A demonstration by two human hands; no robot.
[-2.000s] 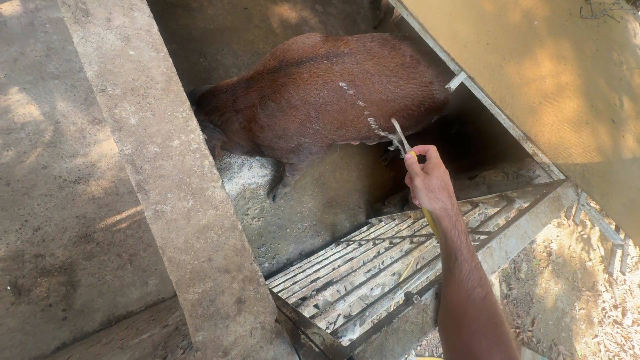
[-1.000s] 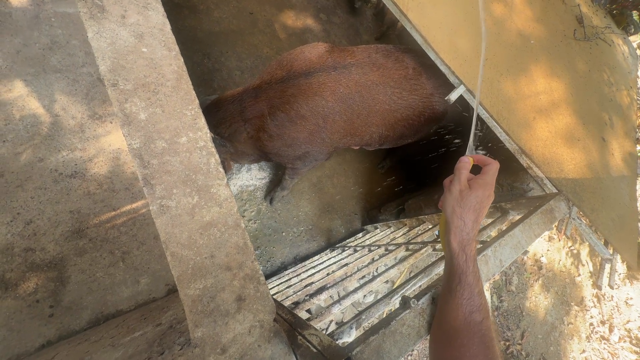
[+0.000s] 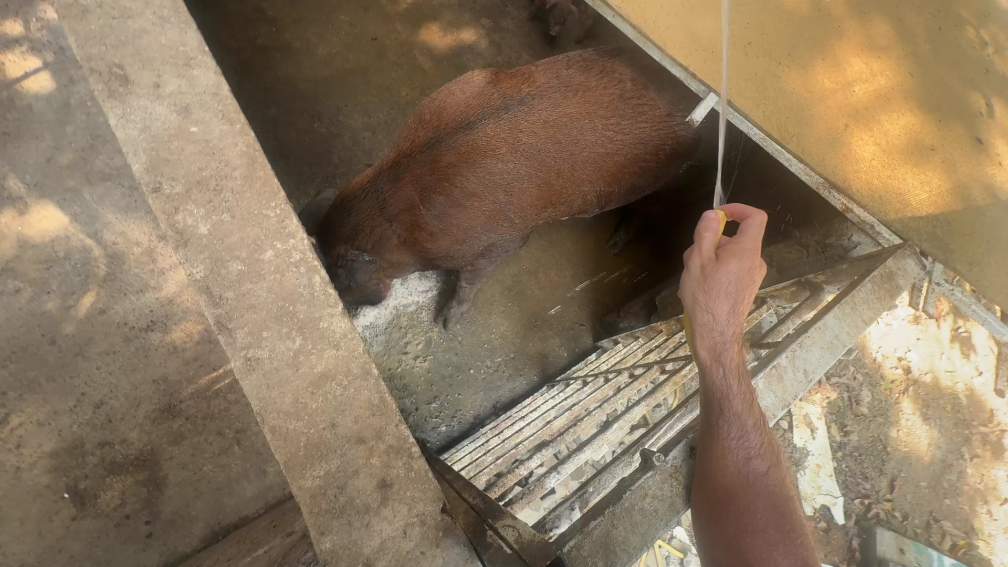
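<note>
My right hand grips the end of a yellow hose above a barred metal gate, with the thumb and forefinger at its mouth. From there a thin stream of water runs up toward the top of the view. Left of the hand, a reddish-brown pig stands in a concrete pen, its head low at the left near a whitish patch on the wet floor. My left hand is out of view.
A thick concrete wall crosses the left side. The barred metal gate closes the near end of the pen. At the upper right lies a tan sheet with a metal edge. Dry leaves cover ground at the lower right.
My right hand has moved to the right with the hose. The water pointed up and left toward the pig's side and now runs nearly straight up the view, past its rear.
</note>
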